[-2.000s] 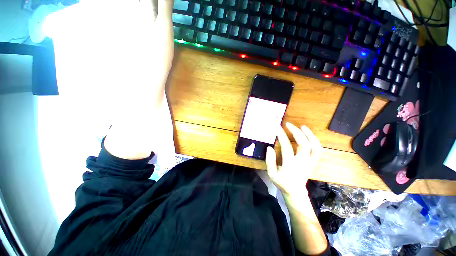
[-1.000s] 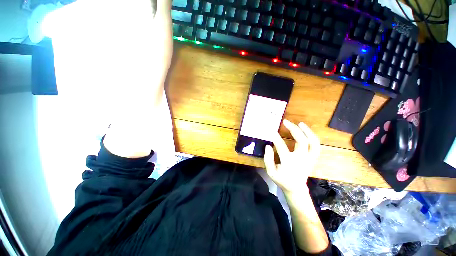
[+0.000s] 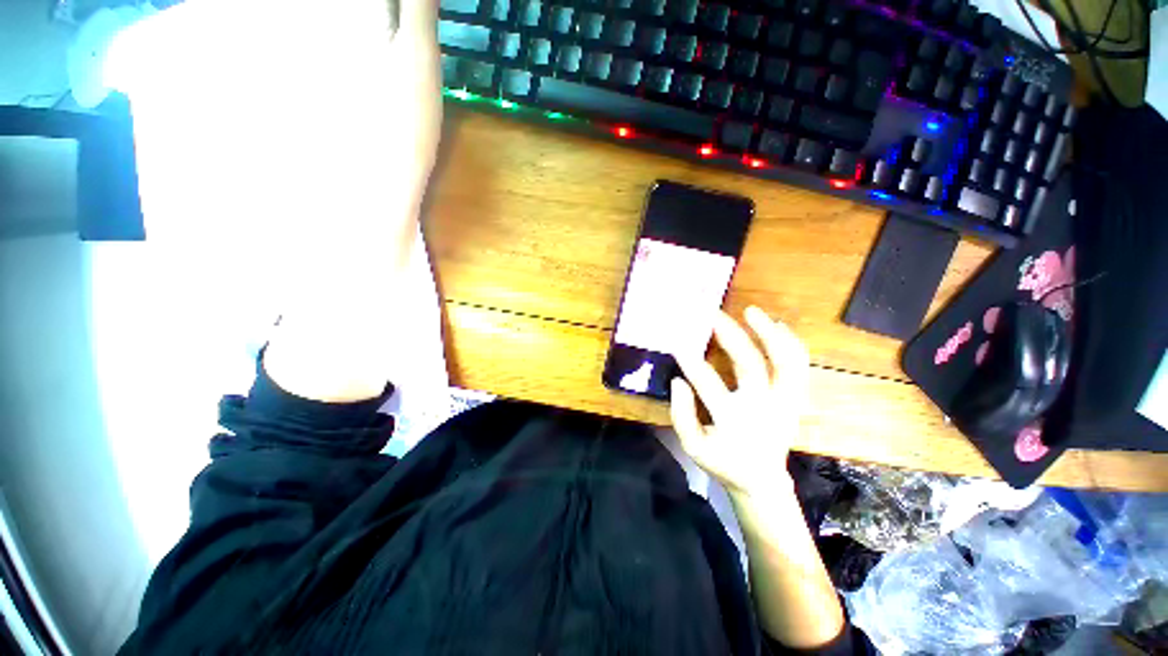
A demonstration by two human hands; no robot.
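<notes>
A smartphone with a bright white screen lies on the wooden desk in front of the backlit keyboard. My right hand is at the phone's lower right edge, fingers apart and bent, with fingertips over or touching the screen's lower right part. It grips nothing. My left forearm is overexposed and runs up the left side to the keyboard's left end. My left hand is washed out and cut off by the top edge, so its fingers cannot be made out.
A small black flat item lies right of the phone. A black mouse sits on a black mouse pad with pink prints. Clear plastic bags are below the desk edge at right. Black cables are at the top right.
My right hand has shifted slightly left, and its fingers now reach a little further over the phone's lower right part. My left forearm has hardly moved.
</notes>
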